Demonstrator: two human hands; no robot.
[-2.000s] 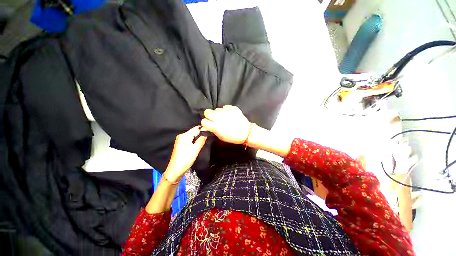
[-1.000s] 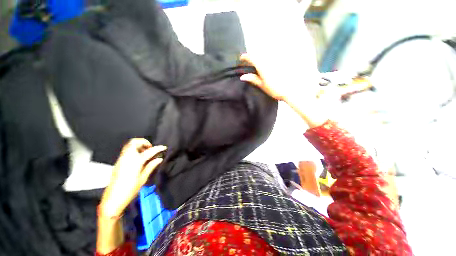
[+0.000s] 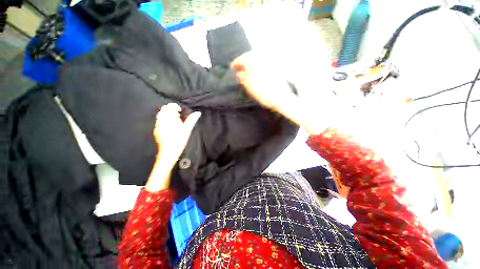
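The dark garment (image 3: 121, 115) lies across the white pressing table (image 3: 111, 192), its lower front folded open near my apron. A narrow dark sleeve (image 3: 227, 44) lies flat on the table beyond my hands. A round button (image 3: 185, 163) shows on the turned edge beside my left wrist. My left hand (image 3: 173, 128) pinches the garment's edge near its middle, fingertips partly hidden. My right hand (image 3: 258, 84) is over the upper right part of the garment, blurred by glare; whether its fingers grip cloth cannot be told.
A dark garment pile (image 3: 42, 157) hangs at the left. Blue crates stand at the upper left (image 3: 79, 37) and below the table edge (image 3: 185, 218). An orange-handled iron (image 3: 376, 78) rests at the right, with a black hose (image 3: 408, 23) and cables by the wall. A teal roll (image 3: 353, 37) stands behind.
My hands have parted from their meeting point at the garment's middle. My left hand dropped to the lower edge, then moved up. My right hand moved up and right, and the garment front is folded open.
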